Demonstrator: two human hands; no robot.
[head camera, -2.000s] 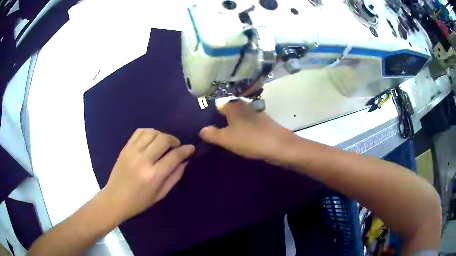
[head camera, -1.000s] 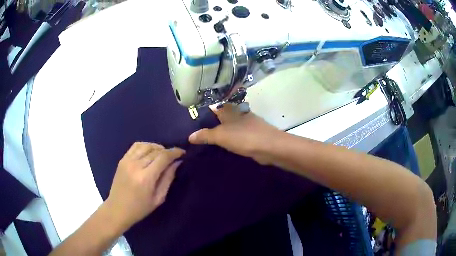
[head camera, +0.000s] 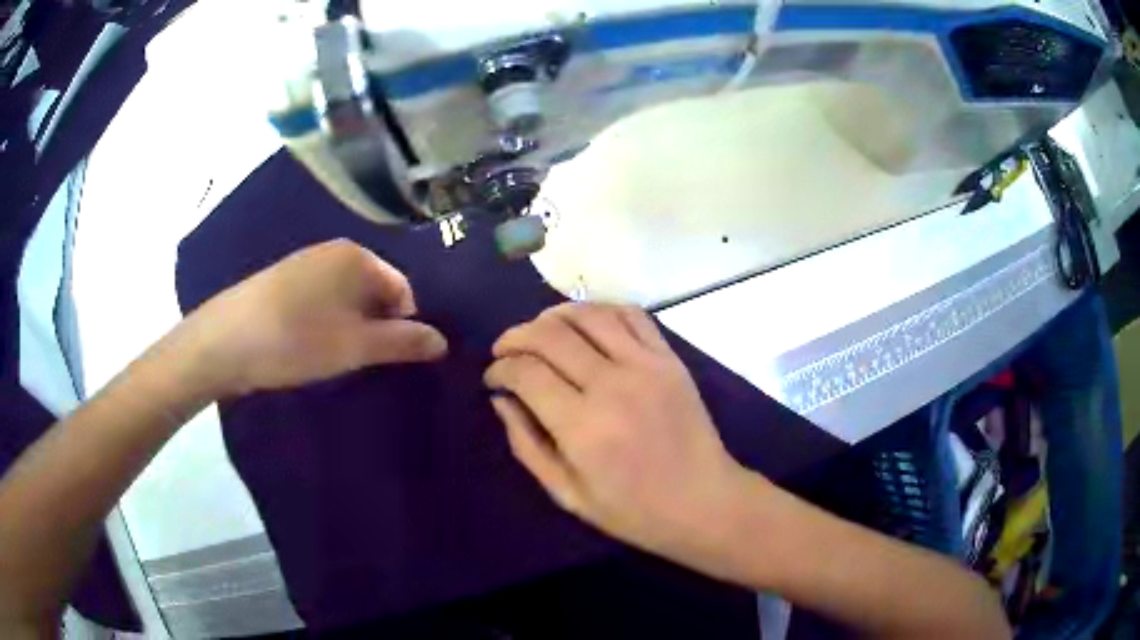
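Observation:
A large dark purple garment panel (head camera: 363, 500) lies on the white table and hangs over its front edge. The white sewing machine head (head camera: 413, 138) stands over the panel's upper part, its presser foot area partly hidden. My left hand (head camera: 313, 319) rests on the panel left of the needle area, fingers curled and thumb pointing right. My right hand (head camera: 613, 419) lies on the panel just in front of the machine, fingers bent with the tips toward my left hand. Both hands are at the cloth; whether the fingertips pinch it is hard to tell.
Yellow-black thread snips (head camera: 994, 183) and black-handled scissors (head camera: 1069, 231) lie at the table's right. A printed ruler scale (head camera: 925, 328) runs along the front edge. A blue bin (head camera: 1081, 463) with scraps stands at the lower right. Dark and white cut pieces lie at far left.
My right hand has come back from beside the needle toward me. My left hand has moved up and its thumb now points right. The camera view has shifted, with the machine appearing closer.

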